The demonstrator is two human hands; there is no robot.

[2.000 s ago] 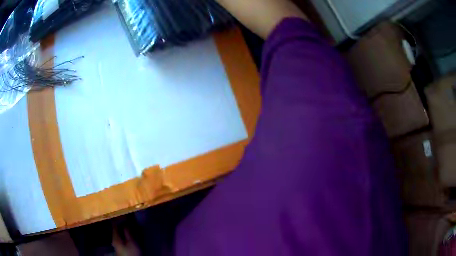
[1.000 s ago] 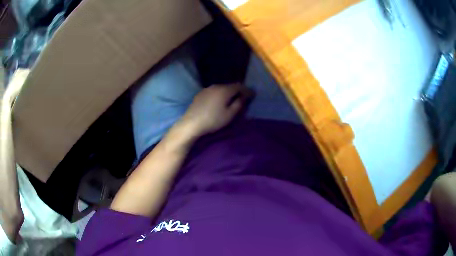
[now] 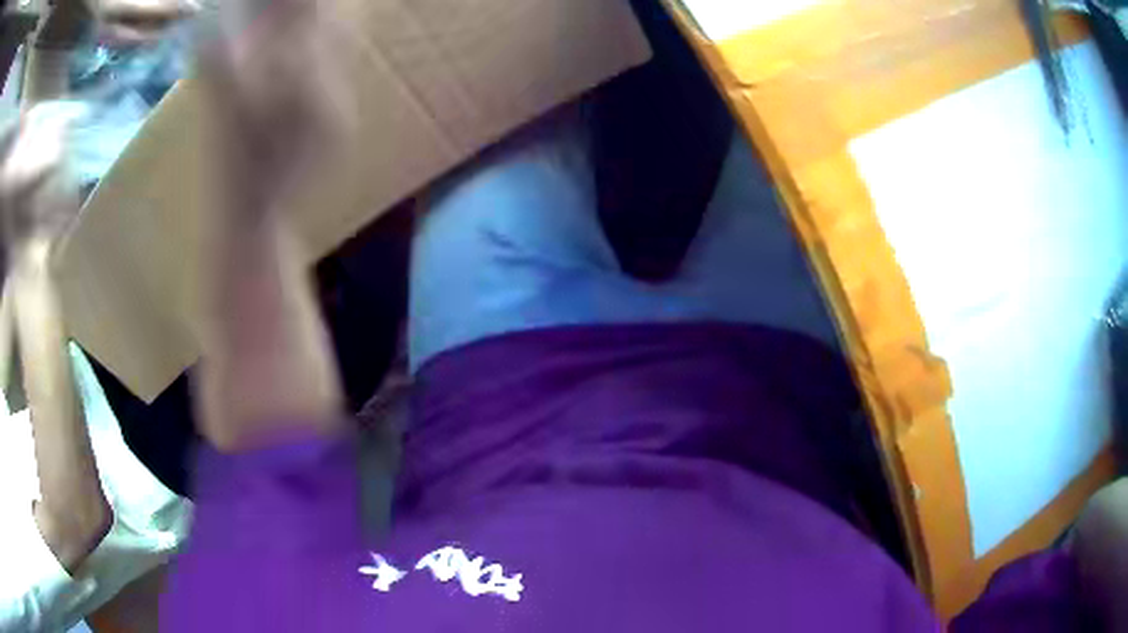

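My left hand is raised over the brown carton flap at the upper left. It is strongly blurred, so its fingers and anything in them cannot be made out. My left forearm comes up from the purple sleeve at the lower left. My right hand is out of the picture; only part of the right arm and sleeve shows at the lower right edge. The white-covered bench top, edged with orange-brown tape, lies to the right.
Another person's bare arm and hand are at the left edge, beside blurred, shiny clear plastic. Thin dark pieces lie at the bench's upper right. Dark items are cut off at the right edge. My lap lies between flap and bench.
The view has swung from the bench to the lap and flap. My left hand has moved from the lap up and left over the flap. The other person's arm shows more.
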